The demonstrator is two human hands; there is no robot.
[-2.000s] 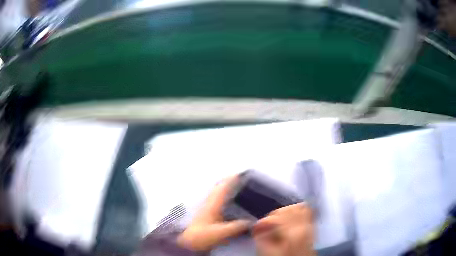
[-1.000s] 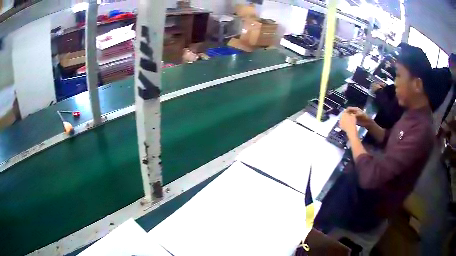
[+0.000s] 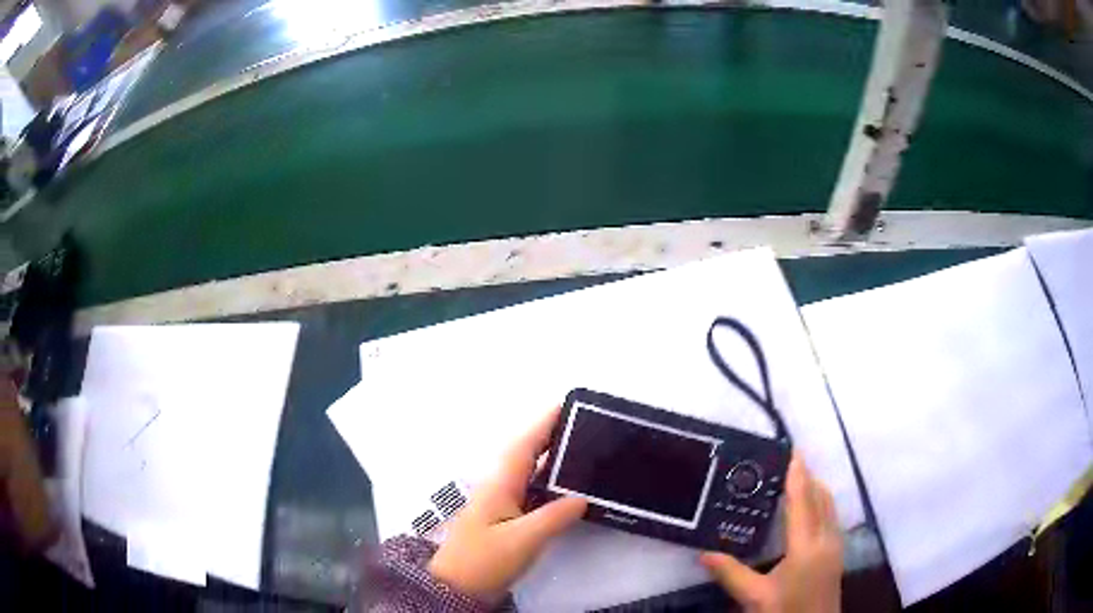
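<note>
A black portable player (image 3: pixel 635 465) lies screen up between my hands over the white paper. Its dark screen has a pale frame around it. A round control and small buttons sit at its right side. A black wrist strap (image 3: pixel 743 365) loops up from its right end onto the paper. My left hand (image 3: pixel 513 527) holds the player's left end, thumb on the front's lower left edge. My right hand (image 3: pixel 793 553) holds its right end, thumb at the lower edge. Barcode labels (image 3: pixel 440 508) lie beside my left wrist.
White paper sheets (image 3: pixel 563 341) cover the dark green bench, with one pen-marked sheet (image 3: pixel 186 419) at left and another sheet (image 3: pixel 959 395) at right. A pale metal rail (image 3: pixel 479 266) with an upright post (image 3: pixel 885 132) borders the green belt (image 3: pixel 539 132). Part of a person shows at the left edge.
The view has swung back down from the neighbouring worker to the bench. My hands and the player are in view again. Compared with two seconds ago, both hands now hold the player's opposite ends.
</note>
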